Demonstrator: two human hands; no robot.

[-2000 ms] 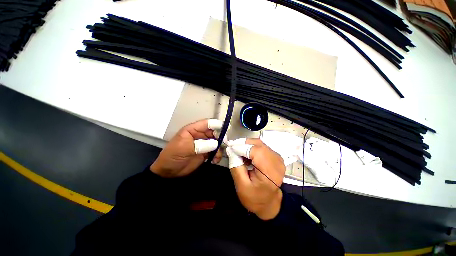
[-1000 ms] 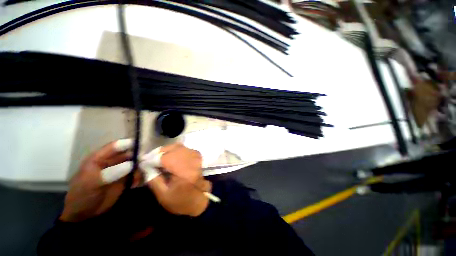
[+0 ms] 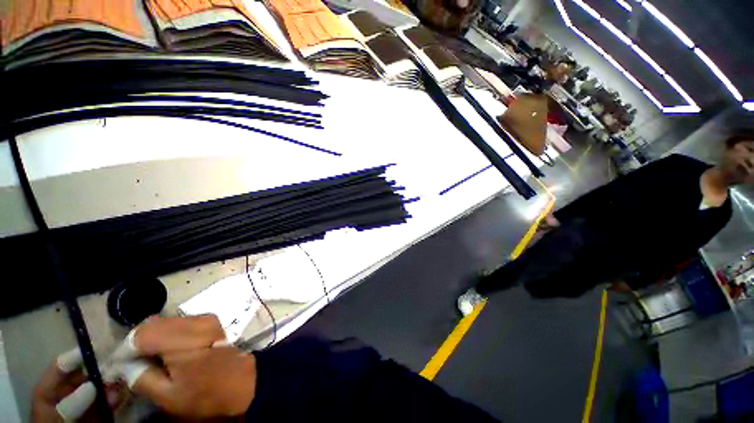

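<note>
A long narrow black strap (image 3: 51,240) stands up from my hands at the far left. My left hand (image 3: 68,395), with white finger coverings, grips its lower end and is cut off by the picture's bottom edge. My right hand (image 3: 186,363), also with white coverings, has its fingertips pinched together against the strap; what thin thing it holds is hidden. The dark round pot (image 3: 137,301) sits just beyond my right hand. A thick bundle of black straps (image 3: 273,211) lies across the table past the pot.
A crumpled white cloth (image 3: 252,291) with a thin black cord lies right of the pot. A second strap pile (image 3: 207,81) and stacks with orange sheets (image 3: 318,29) lie farther back. A person in dark clothes (image 3: 637,227) is at the right, beyond the table edge, by yellow floor lines.
The view has swung right and up, so the hands, strap and pot now show at the lower left. The orange-topped stacks and the person have come into view. Both hands remain at the strap.
</note>
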